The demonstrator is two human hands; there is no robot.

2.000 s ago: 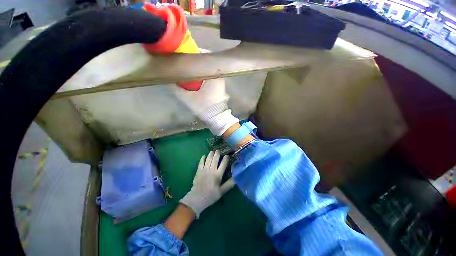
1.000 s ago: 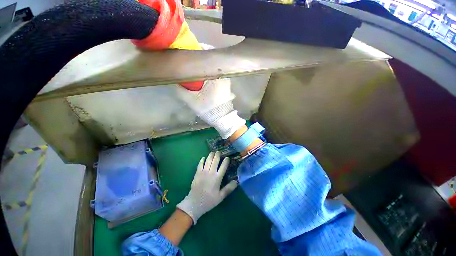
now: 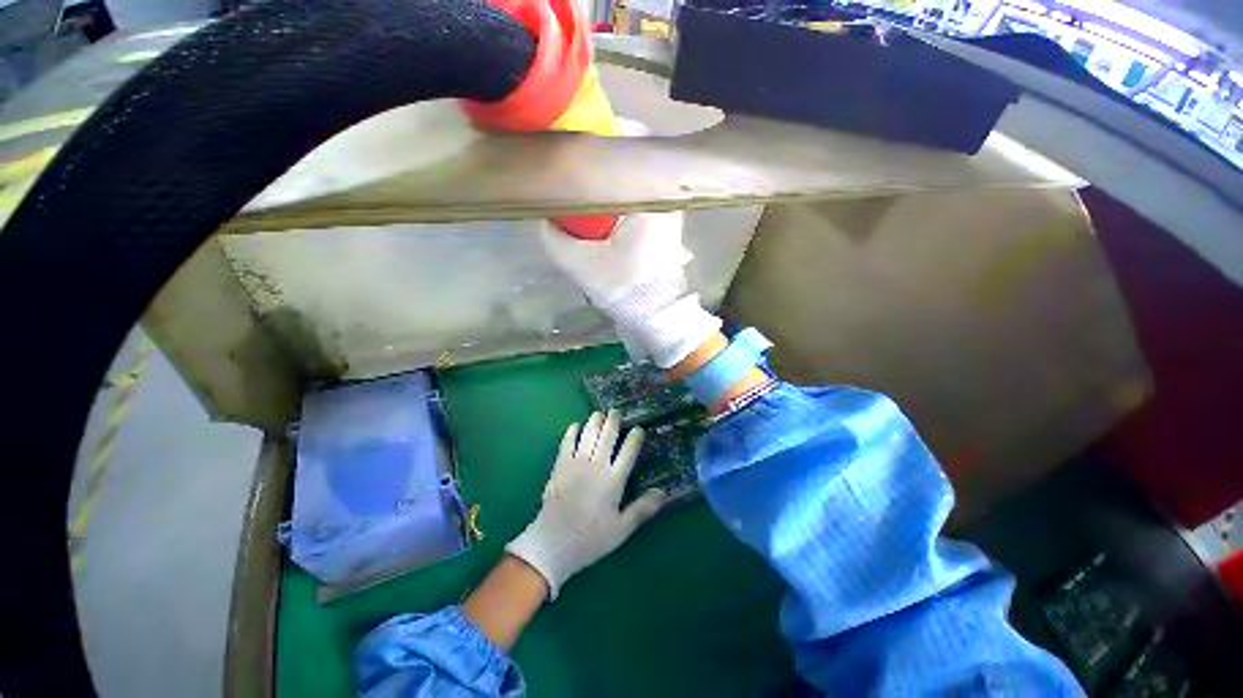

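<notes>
My right hand [image 3: 630, 273], in a white knit glove, is closed around the taped handle [image 3: 589, 226] of the hose, partly hidden behind the shelf edge. The thick black ribbed hose [image 3: 273, 102] arches over the left side. My left hand [image 3: 586, 498], gloved, lies palm down with fingers spread, its fingertips on the edge of a green circuit board [image 3: 668, 457]. Another board part [image 3: 630, 389] shows just behind, partly hidden by my right wrist. The nozzle tip is hidden.
A translucent blue-grey box [image 3: 378, 477] sits on the green mat [image 3: 525, 375] at the left. A black tray [image 3: 838, 71] stands on the shelf [image 3: 763, 161]. The booth's right wall [image 3: 941, 327] stands beside my right sleeve. More boards [image 3: 1091, 600] lie on the dark belt at the lower right.
The view has shifted, so things sit further right in the picture. More of the board beside my left fingers shows. My right hand stays on the handle.
</notes>
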